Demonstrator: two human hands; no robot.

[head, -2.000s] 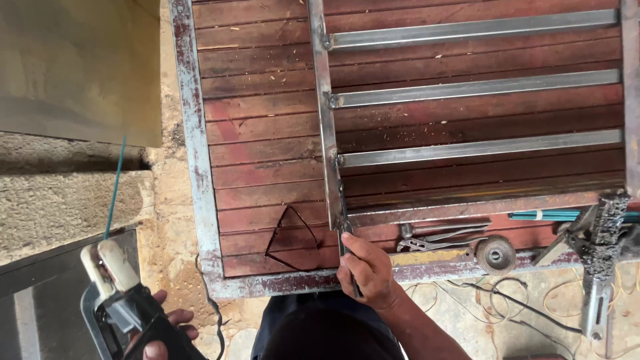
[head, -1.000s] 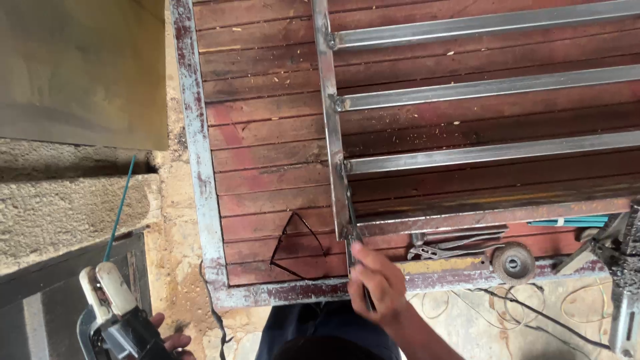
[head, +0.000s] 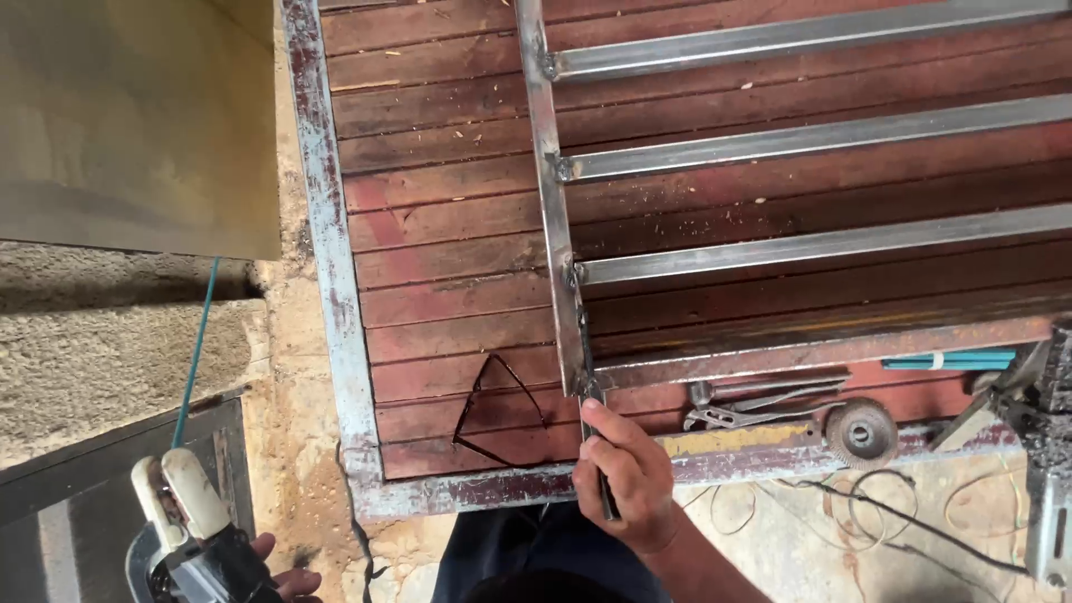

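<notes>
My right hand (head: 624,481) grips a slim dark metal tool (head: 596,435), whose upper end lies against the lower left corner of a welded steel frame (head: 553,193). At the lower left, my left hand (head: 289,578) is mostly hidden behind a welding electrode holder (head: 188,511), which it holds. A blue-green welding electrode (head: 199,352) is clamped in the holder's jaws and points up. Several square steel tubes (head: 804,247) join the frame's side bar, with dark weld beads at the joints. Dark-framed glasses (head: 481,398) lie on the planks left of the corner.
The frame rests on a red slatted wood table (head: 444,293) with a worn painted metal rim (head: 331,293). Near its front edge lie pliers (head: 737,414), a round wire brush wheel (head: 861,433) and a bundle of electrodes (head: 955,359). Cables (head: 913,528) trail over the floor. A panel (head: 134,126) stands at left.
My right hand's fingers have shifted on the tool, which it still holds at the frame's corner. The electrode holder stays in my left hand at the lower left.
</notes>
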